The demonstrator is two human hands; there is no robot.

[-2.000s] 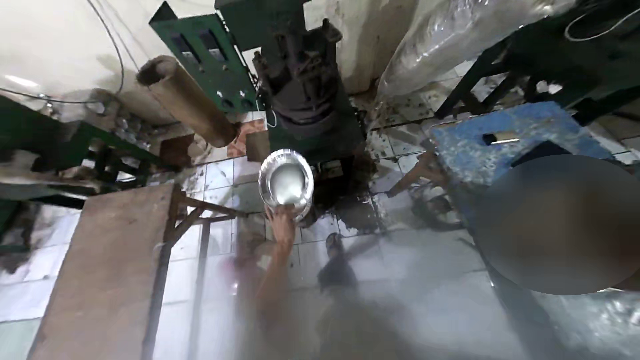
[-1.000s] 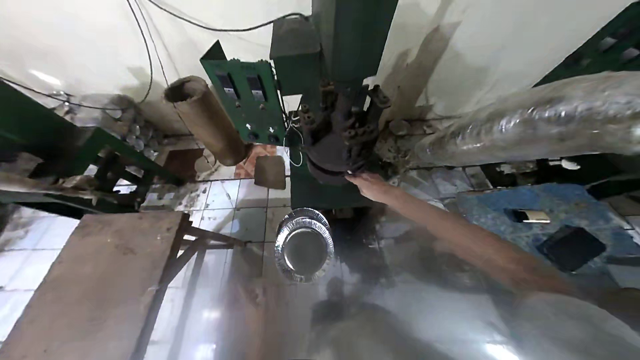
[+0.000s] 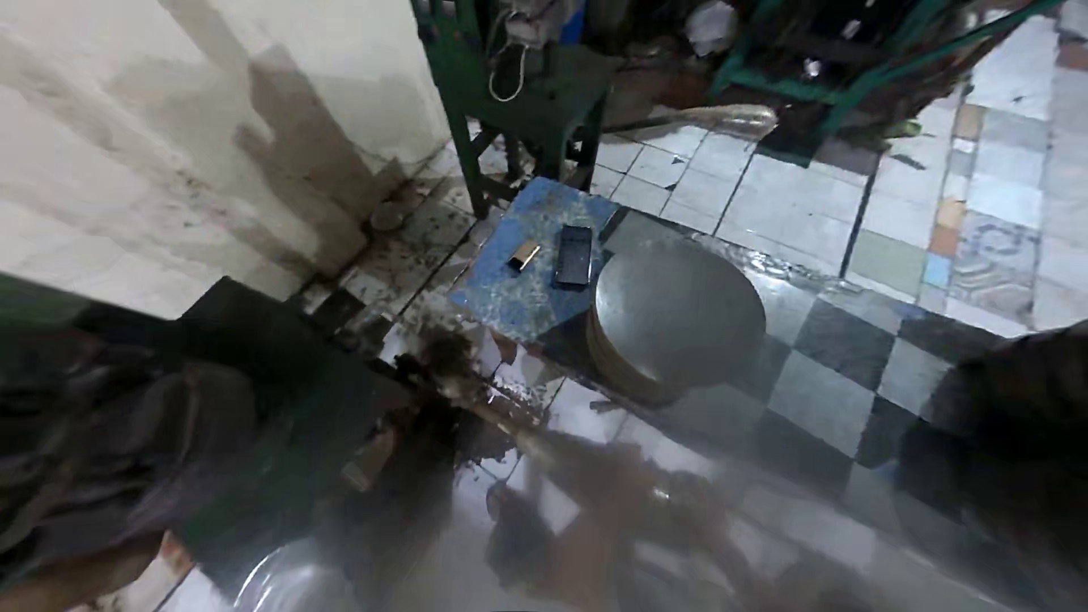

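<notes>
A stack of round, flat metal discs [image 3: 680,314] lies on the checkered tabletop [image 3: 824,382], right of the middle. Left of it, a dark rectangular object [image 3: 575,255] and a small tan and black item [image 3: 524,255] rest on the worn blue surface [image 3: 518,297]. Part of a shiny metal pan [image 3: 297,582] shows at the bottom left, beside the dark machine [image 3: 127,425]. A faint, blurred reddish-brown shape at the bottom middle may be my right arm; its hand cannot be made out. My left hand is not seen.
A green metal frame [image 3: 531,102] stands behind the blue surface, near the pale wall [image 3: 212,144]. Another green frame [image 3: 782,85] is at the back right, near a long clear plastic-like wrap [image 3: 731,119]. Debris lies on the tiled floor. A dark blurred shape fills the right edge.
The view has swung far to the right. Earlier a hand was at the metal pan, then my right hand reached to the machine; no hand is clearly seen there now.
</notes>
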